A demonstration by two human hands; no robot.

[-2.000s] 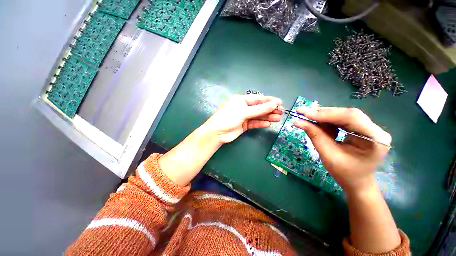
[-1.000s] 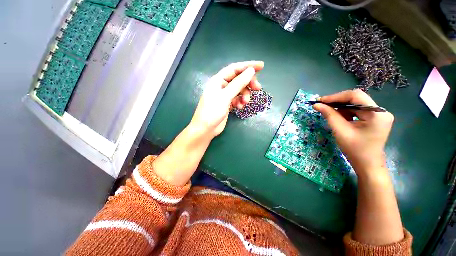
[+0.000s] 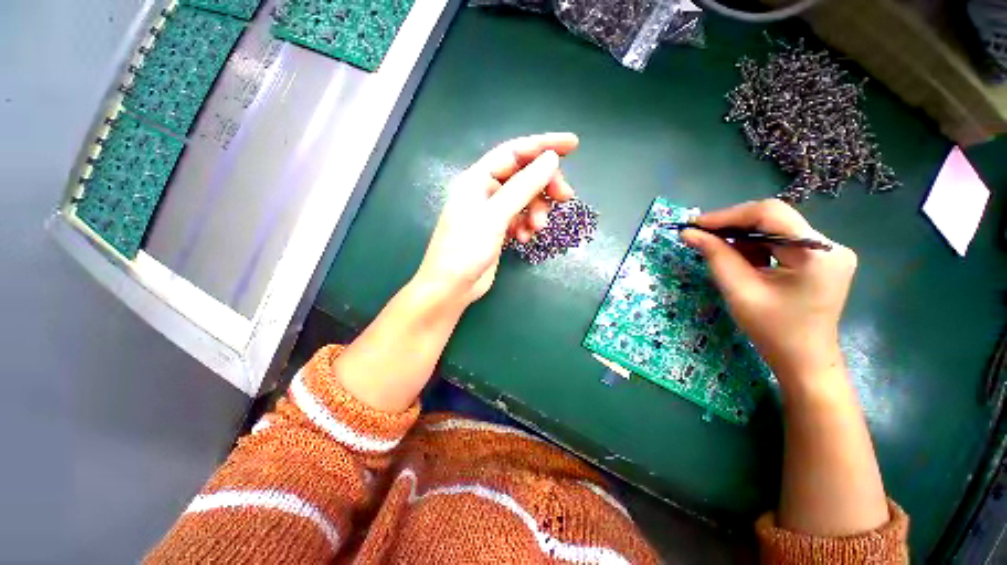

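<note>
A green circuit board panel (image 3: 668, 320) lies tilted on the dark green mat. My right hand (image 3: 778, 276) holds black tweezers (image 3: 762, 235) like a pen, with their tip at the panel's upper left part. Whether a component is at the tip is too small to tell. My left hand (image 3: 491, 210) is raised left of the panel, fingers bent and thumb against the index finger; whether a small part is between them cannot be seen. A small pile of dark reddish components (image 3: 565, 230) lies beside and partly behind my left fingers.
A framed tray (image 3: 260, 337) with green panels (image 3: 122, 188) stands at left. A larger heap of spiky components (image 3: 812, 119) lies at the far right, with a pink-white card (image 3: 956, 202) beside it. Clear component bags (image 3: 635, 28) and a brown box (image 3: 900, 66) are at the far edge.
Over two seconds my hands moved apart: my left hand went up and left, uncovering the small pile, and the tweezers went from my left fingertips onto the panel. The last second shows only slight shifts.
</note>
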